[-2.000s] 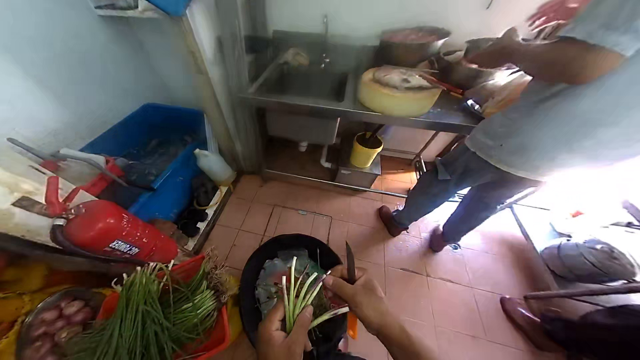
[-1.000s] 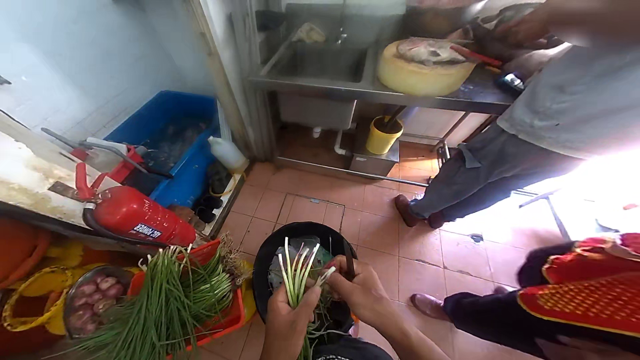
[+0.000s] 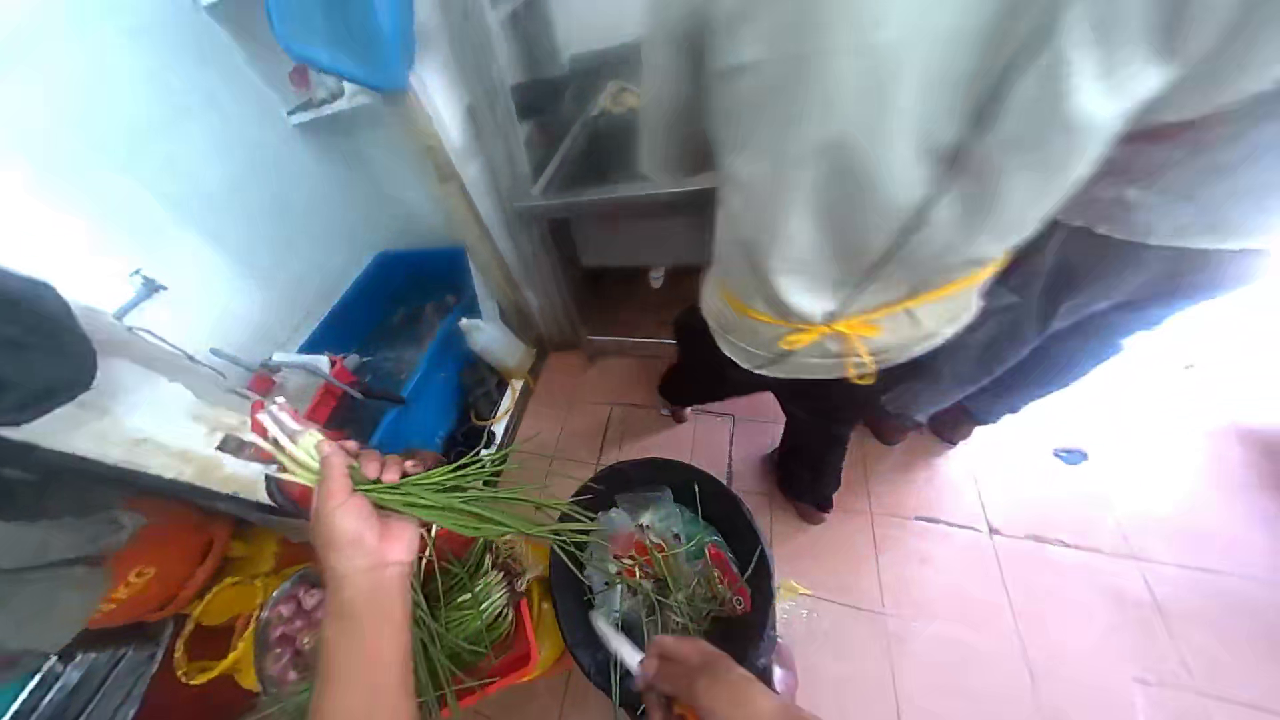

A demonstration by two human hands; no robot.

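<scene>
My left hand is closed around a bunch of spring onions, the white ends pointing up-left and the green leaves trailing right to the edge of a black bin. Low over the bin, my right hand grips a knife; a bit of its orange handle shows below the fingers. Plastic bags and green trimmings lie in the bin. More spring onions fill a red crate below my left hand, beside a bowl of shallots.
A person in a light top with a yellow tie stands just beyond the bin, another person's trousers to the right. At the left are a blue tub, a white plastic bottle and an orange container. A metal sink counter stands behind.
My left hand has moved left with the spring onions, away from my right hand; earlier both were together over the bin. A person in a light top now stands close in front. The view has shifted.
</scene>
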